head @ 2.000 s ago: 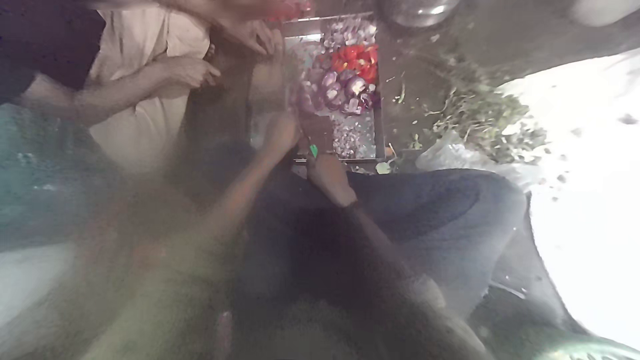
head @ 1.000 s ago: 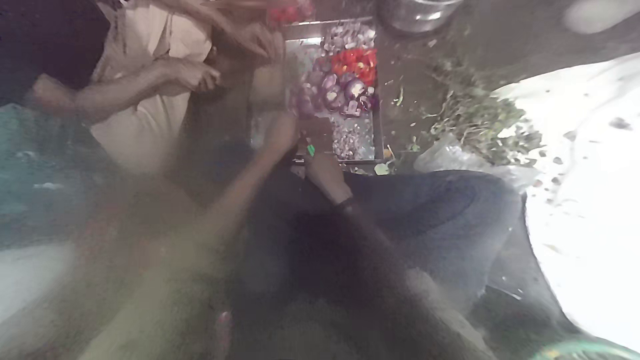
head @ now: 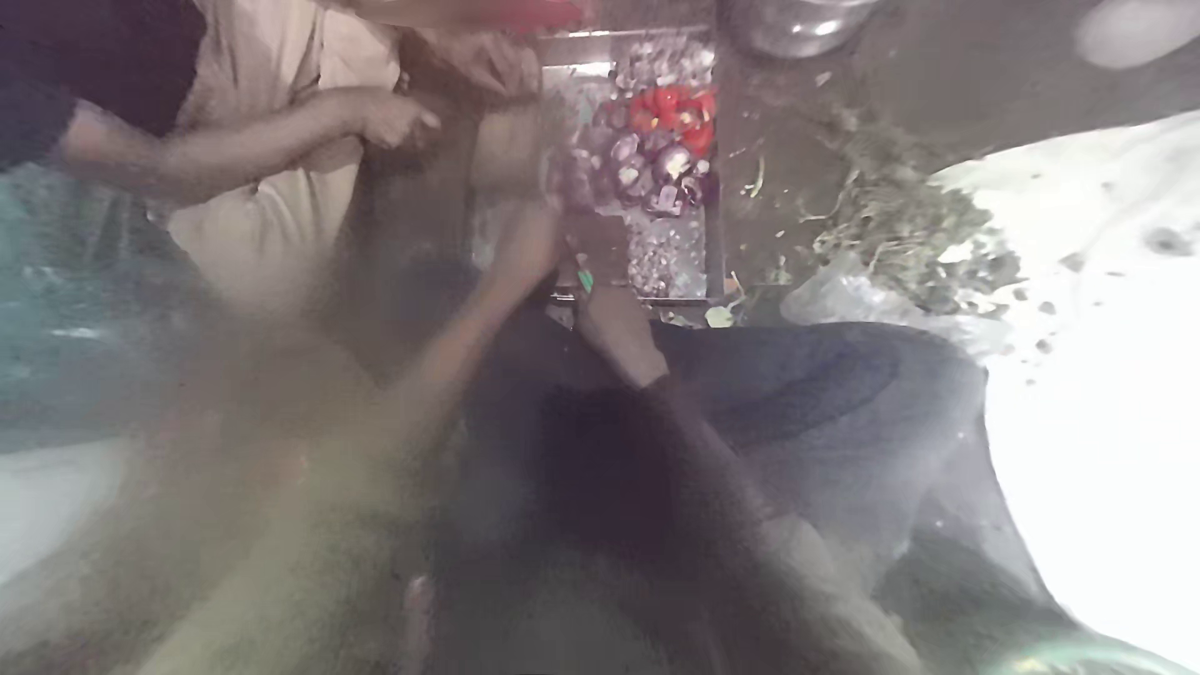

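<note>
My right hand [head: 611, 323] is closed around a small green-handled knife [head: 586, 278] at the near edge of a metal tray [head: 714, 234]. Close by on the left is my left hand [head: 532, 239], blurred, its fingers over the near part of the tray; what they touch cannot be made out. A small brown board or block [head: 600, 248] lies between the hands. In the tray are peeled red onions [head: 647, 169], cut red tomatoes or peppers [head: 670, 111] and chopped onion [head: 664, 264], with more chopped onion at the far end.
A co-worker's hand [head: 398, 120] is at the left, with another hand [head: 502, 66] beside the tray. A metal bowl [head: 811, 23] stands beyond the tray. Herb stems [head: 919, 234], a clear plastic bag [head: 844, 295] and a white sheet [head: 1097, 375] lie at the right.
My hands have stayed at the near edge of the tray, with slight shifts. The co-worker's hands remain at about the same places.
</note>
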